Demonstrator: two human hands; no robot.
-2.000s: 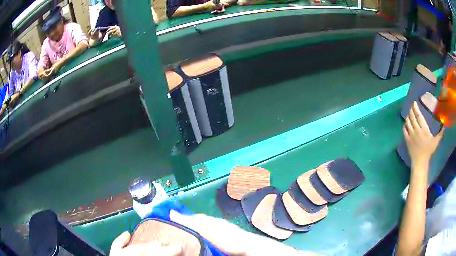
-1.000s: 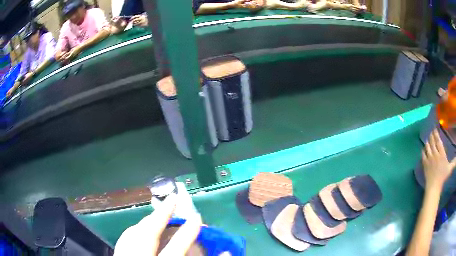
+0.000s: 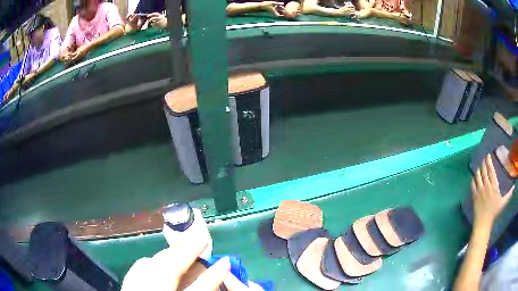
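Observation:
The white bottle (image 3: 196, 228) with a silver-and-black cap stands upright beside the green post. My left hand (image 3: 162, 271) is at the bottom edge, its fingers across the bottle's lower part; its grip is unclear. My right hand (image 3: 222, 279) is close beside it, partly cut off, with the bright blue cloth (image 3: 235, 268) bunched around it. A dark rim shows between the hands; most of that object is hidden. Loose wood-grain and black plates (image 3: 298, 219) lie fanned in an overlapping row on the green bench.
A dark speaker (image 3: 48, 253) is at the lower left. Speakers (image 3: 184, 131) stand behind the green post (image 3: 213, 113), and more (image 3: 454, 95) stand farther right. A neighbour's hand (image 3: 487, 190) touches a speaker at the right edge, beside an orange object (image 3: 514, 159). People sit opposite.
My left hand has moved from the wood-look top to in front of the bottle. That top is now mostly hidden. The view has shifted, and the neighbour's hand stays on a speaker.

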